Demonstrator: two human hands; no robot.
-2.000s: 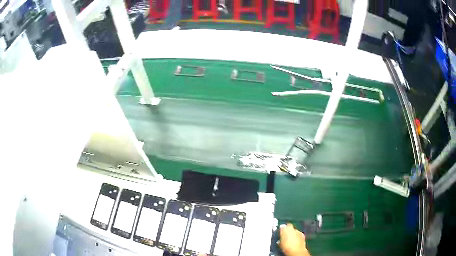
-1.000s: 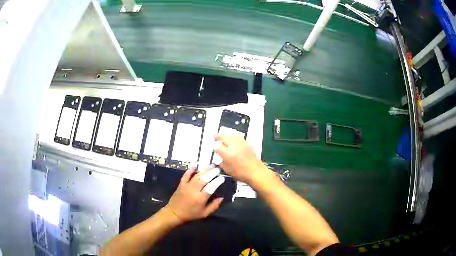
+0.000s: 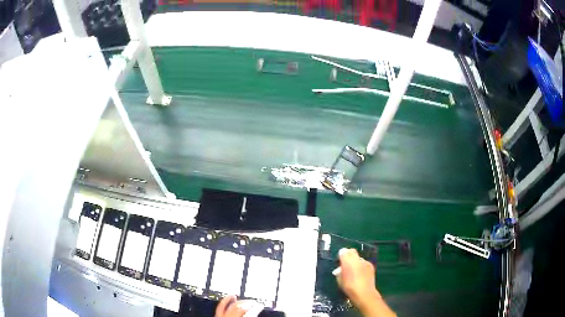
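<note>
Several black phone middle frames (image 3: 184, 268) lie side by side on the white feed bed (image 3: 300, 263). My left hand (image 3: 232, 308) is at the bottom edge, mostly cut off, by the near ends of the rightmost frames; white shows at its fingers, and its grip cannot be told. My right hand (image 3: 358, 277) is over the green belt, right of the bed, white caps on its fingertips. Its fingertips are at a dark middle frame (image 3: 367, 249) on the belt; whether they grip it is unclear. Another frame (image 3: 394, 252) lies just right of that one.
A black pad (image 3: 248, 210) lies across the bed's far edge. Beyond it, a crumpled bright film (image 3: 300, 176) and a tilted frame (image 3: 348, 158) are on the green belt (image 3: 248, 130). White posts (image 3: 402, 80), guide bars (image 3: 356, 91) and a white machine cover (image 3: 37, 161) stand around.
Both hands were together at the rightmost frame on the bed; now my right hand is over the belt. That frame now sits close beside the row. The view has tilted up.
</note>
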